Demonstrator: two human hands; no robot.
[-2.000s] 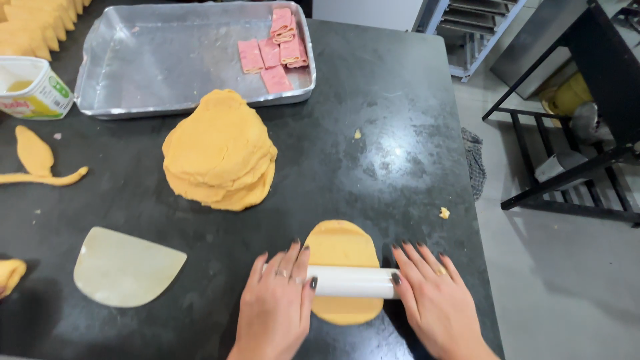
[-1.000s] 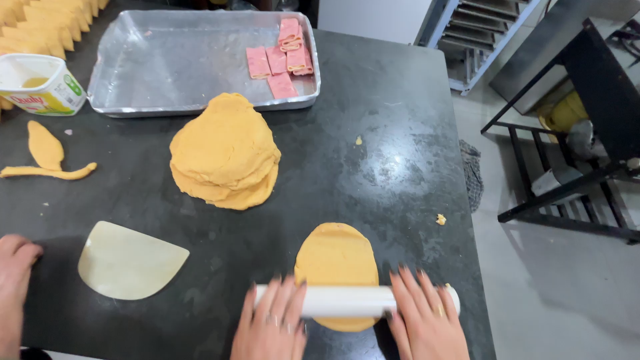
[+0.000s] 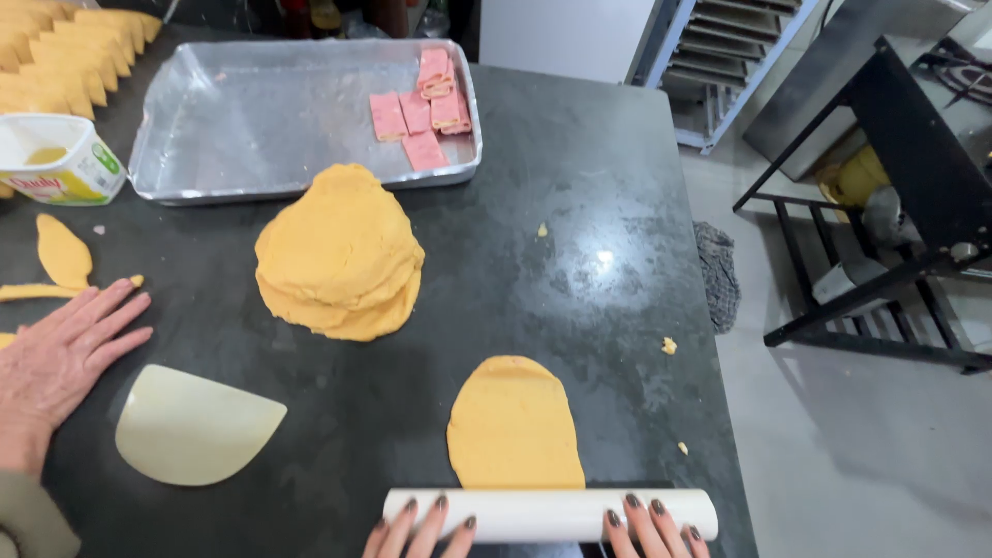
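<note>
Both my hands rest on a white rolling pin (image 3: pixel 542 514) at the bottom of the view, fingers laid over its top. My left hand (image 3: pixel 422 533) is near its left end and my right hand (image 3: pixel 651 531) toward its right end; only the fingers of each show. A flat oval of orange-yellow dough (image 3: pixel 515 426) extends forward from under the pin. Beyond it to the left sits a stack of flattened dough (image 3: pixel 341 256). A translucent half-round dough scraper (image 3: pixel 198 426) lies on the dark worktop, left of the oval.
A co-worker's hand (image 3: pixel 66 349) lies at the left, touching a dough strip (image 3: pixel 39 292). A metal tray (image 3: pixel 248 124) holds folded pink slices (image 3: pixel 422 147). Beside it are a plastic tub (image 3: pixel 58 167) and rows of shaped dough (image 3: pixel 62 62). The worktop's right edge (image 3: pixel 717 372) drops to the floor.
The rolling pin and my hands have moved toward me, uncovering more of the dough oval. The co-worker's hand has come further in from the left.
</note>
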